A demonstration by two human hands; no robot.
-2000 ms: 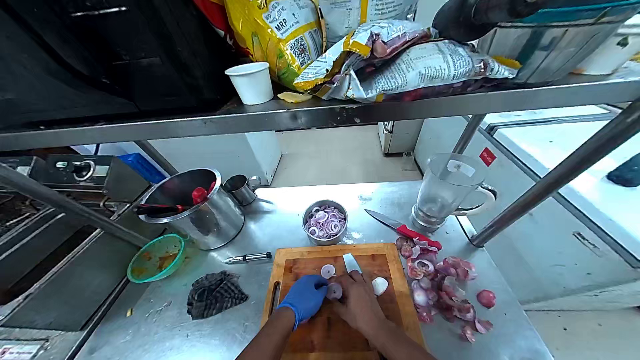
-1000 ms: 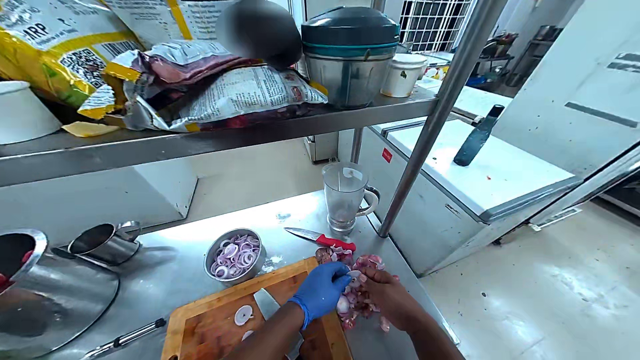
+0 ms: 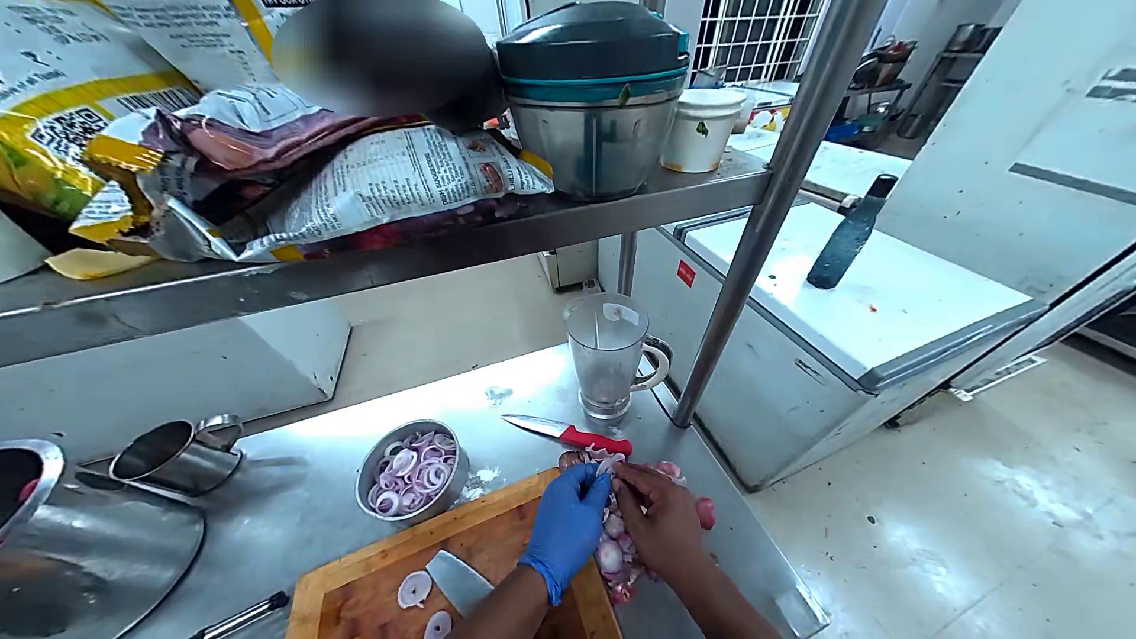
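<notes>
My left hand (image 3: pixel 568 524), in a blue glove, is over the right edge of the wooden cutting board (image 3: pixel 355 568), its fingertips closed on a bit of onion skin. Close beside it, my bare right hand (image 3: pixel 661 515) has bent fingers over the pile of onions and peels (image 3: pixel 612 555); whether it grips anything is hidden. On the board are onion slices (image 3: pixel 414 588) and a broad knife blade (image 3: pixel 459 581), its handle hidden by my left forearm. A red-handled knife (image 3: pixel 595 440) rests behind the pile. A steel bowl (image 3: pixel 362 484) holds sliced onion rings (image 3: pixel 415 475).
A glass blender jug (image 3: pixel 608 355) stands at the back right by the steel shelf post (image 3: pixel 754 231). The shelf edge (image 3: pixel 399 257), loaded with packets, crosses above. At left are a steel mug (image 3: pixel 177 457) and a large steel pot (image 3: pixel 124 550).
Two seconds ago both hands were over the board; they are now at the onion pile to its right. The view has swung right and closer.
</notes>
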